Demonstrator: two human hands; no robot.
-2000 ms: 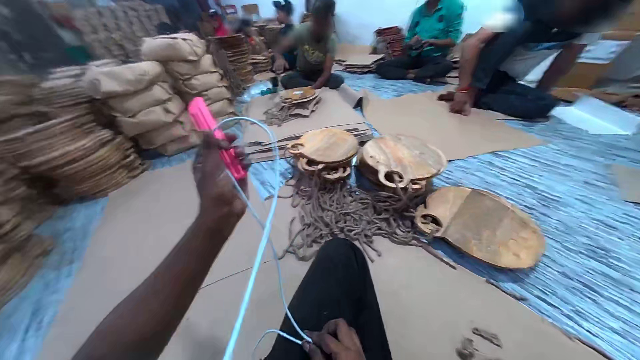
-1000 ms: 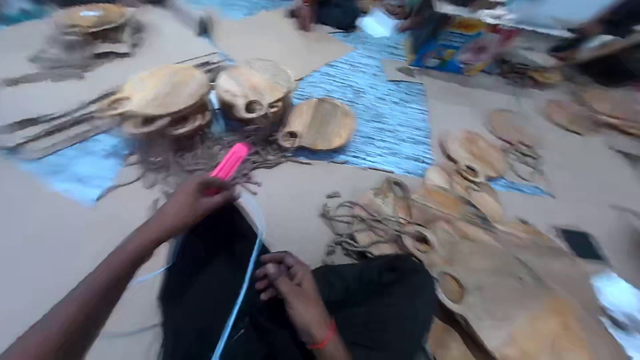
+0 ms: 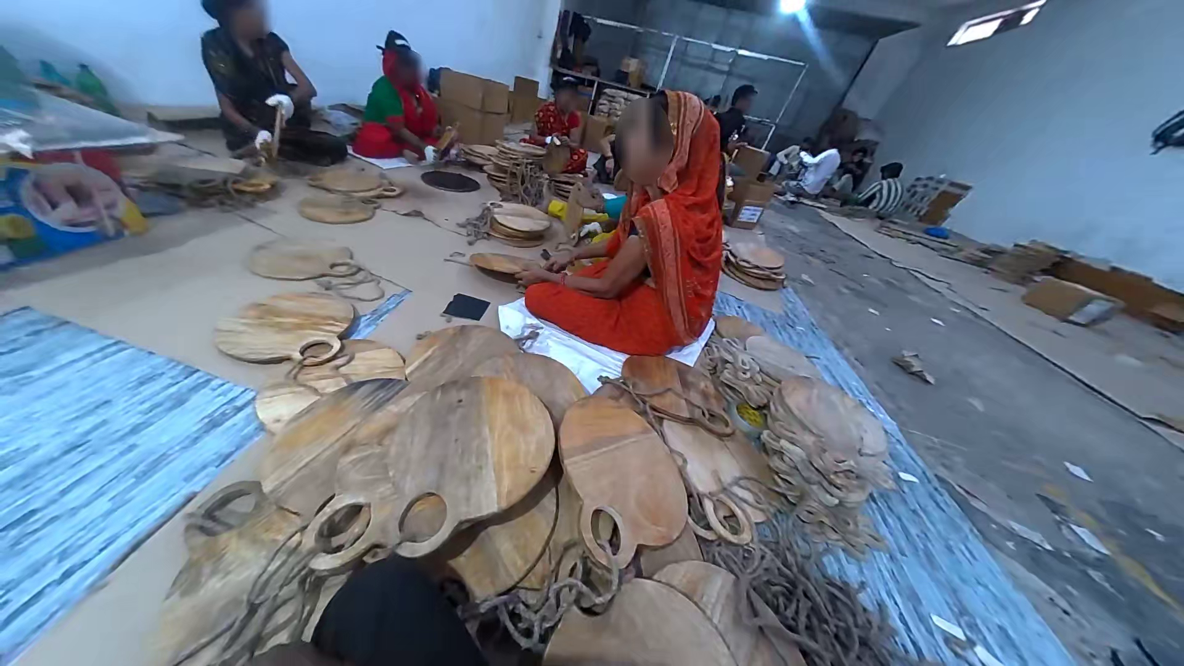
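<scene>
Neither my left hand nor my right hand can be made out; a dark brown sliver at the bottom edge, beside my black-clad knee (image 3: 393, 610), is too little to identify. Around the knee lies a heap of round wooden boards with ring-shaped handles. One striped board (image 3: 472, 449) rests on top, and a browner board (image 3: 622, 467) lies to its right. Loops of cord (image 3: 555, 601) run through and between the handles. A tangle of loose grey-brown cord (image 3: 814, 592) is at the lower right. The pink tool and pale blue cord are out of view.
A person in orange (image 3: 638, 277) sits just beyond the heap, holding a wooden board (image 3: 499, 265). Other people sit farther back among stacked boards (image 3: 518, 166) and cardboard boxes (image 3: 474, 97). Blue patterned sheeting (image 3: 111, 453) lies at left. A small black flat item (image 3: 465, 307) is on the cardboard.
The view has swung far to the right and up. My hands, with the pink tool in the left one, have left the view.
</scene>
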